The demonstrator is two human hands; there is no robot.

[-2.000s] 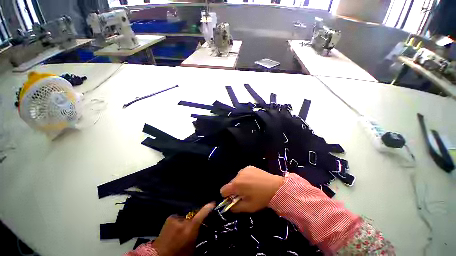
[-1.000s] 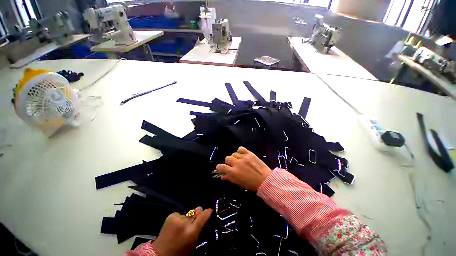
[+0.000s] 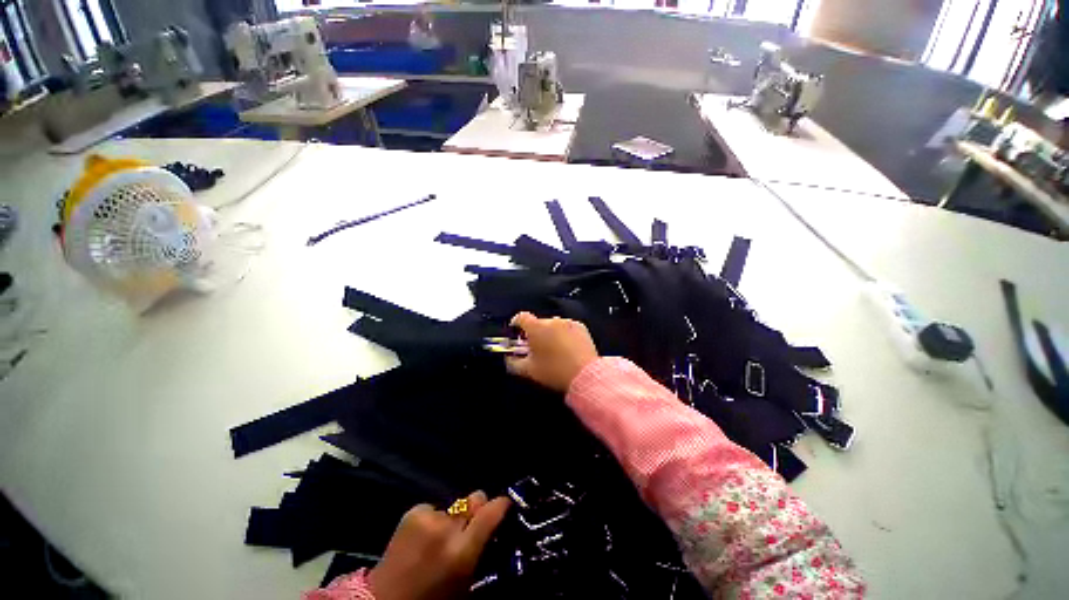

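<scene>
A large heap of black webbing straps (image 3: 410, 410) with silver rectangular rings lies in front of me. My left hand (image 3: 440, 545), with a yellow ring on a finger, is at the near part of the heap, thumb and finger pressed on a black strap beside several metal rings (image 3: 542, 504). My right hand (image 3: 553, 349) is over the upper middle of the heap, closed on a small metal tool, perhaps snips (image 3: 506, 346), whose tips point left. The fingers hide most of the tool.
A white and yellow fan (image 3: 138, 234) stands at left. A thin dark cord (image 3: 373, 218) lies behind the heap. A power strip (image 3: 909, 322) with a black plug and a looped black strap (image 3: 1032, 352) lie at right. Sewing machines stand beyond the table.
My right hand with the tool has moved forward and left, away from my left hand, which stays near the same place. The view has shifted slightly.
</scene>
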